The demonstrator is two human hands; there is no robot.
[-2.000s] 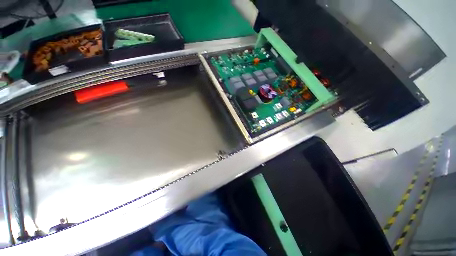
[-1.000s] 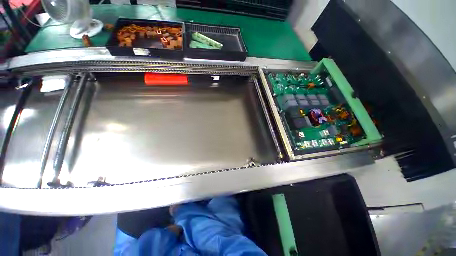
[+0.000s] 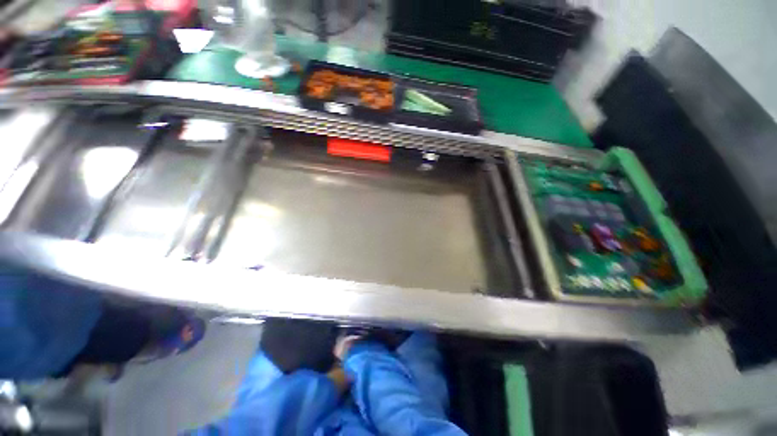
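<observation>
The green circuit board (image 3: 588,217) lies in its pale-edged carrier (image 3: 537,230) on the conveyor at the right, crowded with grey blocks and a purple coil. A light-green hold-down bar (image 3: 660,213) spans the board's right end. My right hand (image 3: 346,344) is small and blurred at the end of a blue sleeve, low in front of my body. My left hand (image 3: 341,377) shows only as a small blurred patch beside the right sleeve. Neither hand touches the board. Finger positions and anything held cannot be made out.
A black bin (image 3: 579,387) below the conveyor's front rail (image 3: 383,311) holds another green bar (image 3: 517,400). Behind are a tray of orange pieces (image 3: 349,89), a tray with green strips (image 3: 426,102) and a red block (image 3: 359,151). A person's blue clothing (image 3: 43,319) shows at left. Black curtain strips (image 3: 682,170) hang right.
The view has swung left, so board, trays and bin sit farther right in the picture. More conveyor and the person at left have come into view. Small parts of my hands now show.
</observation>
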